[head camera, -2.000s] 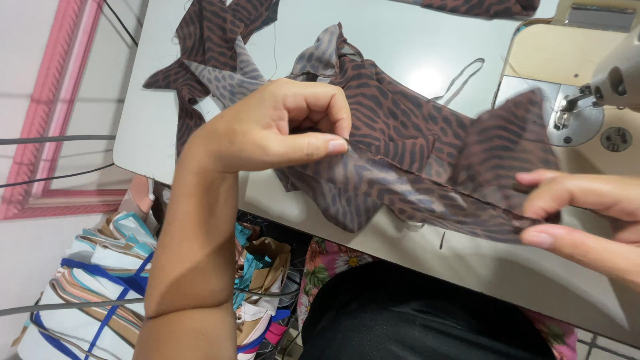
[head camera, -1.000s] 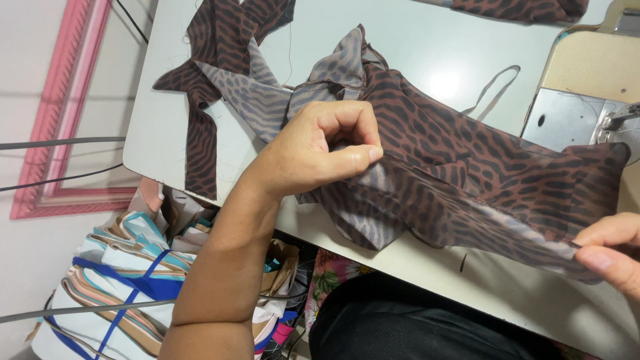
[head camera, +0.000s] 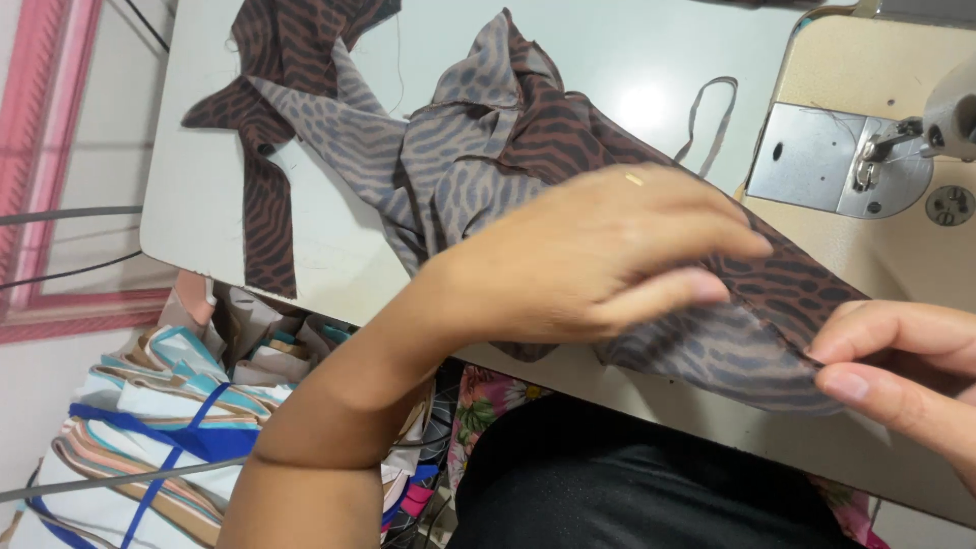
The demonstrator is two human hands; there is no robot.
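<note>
A brown and black animal-print fabric (head camera: 564, 145), its paler wrong side partly turned up, lies bunched and stretched across the white table. My right hand (head camera: 900, 374) pinches a seamed edge of it between thumb and forefinger at the right. Over the middle of the cloth is my left hand (head camera: 610, 252), slightly blurred, thumb and fingers apart, with nothing seen between them. The palm hides part of the fabric; whether it touches the cloth I cannot tell. Beyond my right hand stands the sewing machine's needle and presser foot (head camera: 869, 164), with no fabric under it.
A thin fabric loop (head camera: 709, 114) lies on the white table (head camera: 198, 183) beside the machine bed (head camera: 831, 69). Below the table's left edge are striped cloth bundles (head camera: 152, 457) tied with blue strips. A pink frame (head camera: 38, 152) leans at the wall, with cables crossing.
My left hand has let go of the fabric edge it was pinching and moved right along the cloth, its fingers now apart. My right hand still pinches the edge.
</note>
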